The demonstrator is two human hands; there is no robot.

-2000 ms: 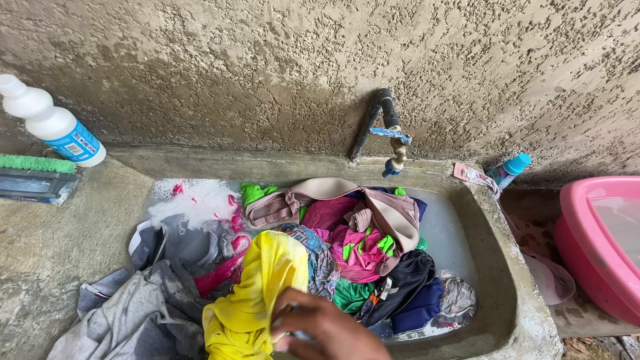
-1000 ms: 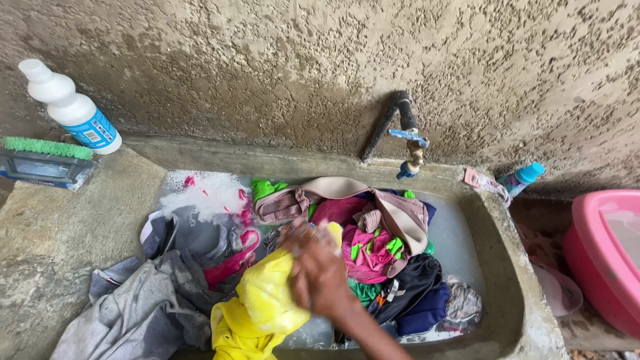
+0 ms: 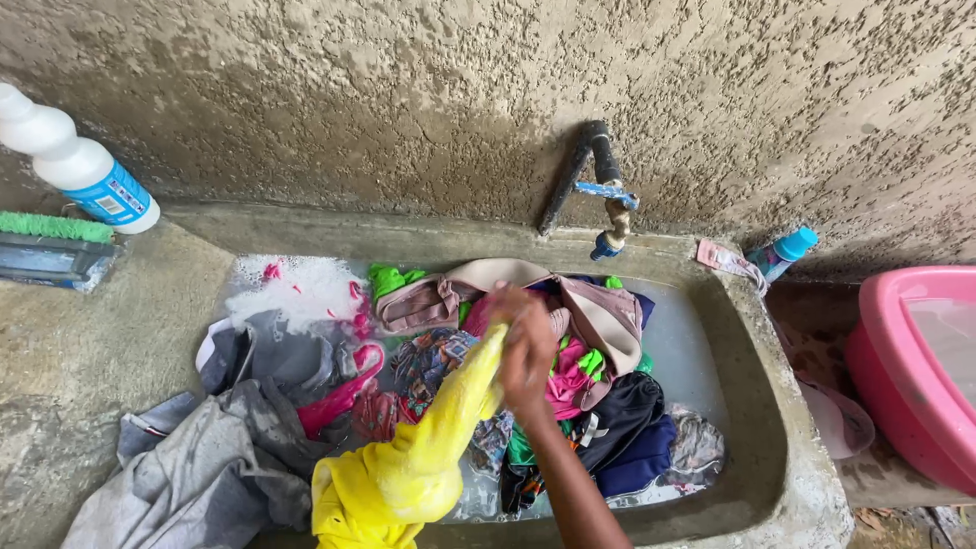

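Note:
My right hand is raised over the middle of a concrete wash basin, gripping the upper end of a yellow cloth. The cloth looks wet and soapy and stretches down to the bottom edge of the view. My left hand is not visible. Beneath are soaking clothes: a beige bra, a pink garment with bright green parts, a patterned cloth and a black garment. A grey garment hangs over the basin's left side, beside a bright pink strip of cloth.
A tap sticks out from the rough wall. White foam floats at the back left. On the left ledge stand a white bottle and a green-bristled brush. A blue-capped bottle and a pink tub are at the right.
My right hand has risen from the bottom of the view to the middle. The yellow cloth, bunched low before, is now drawn out into a long, narrow shape.

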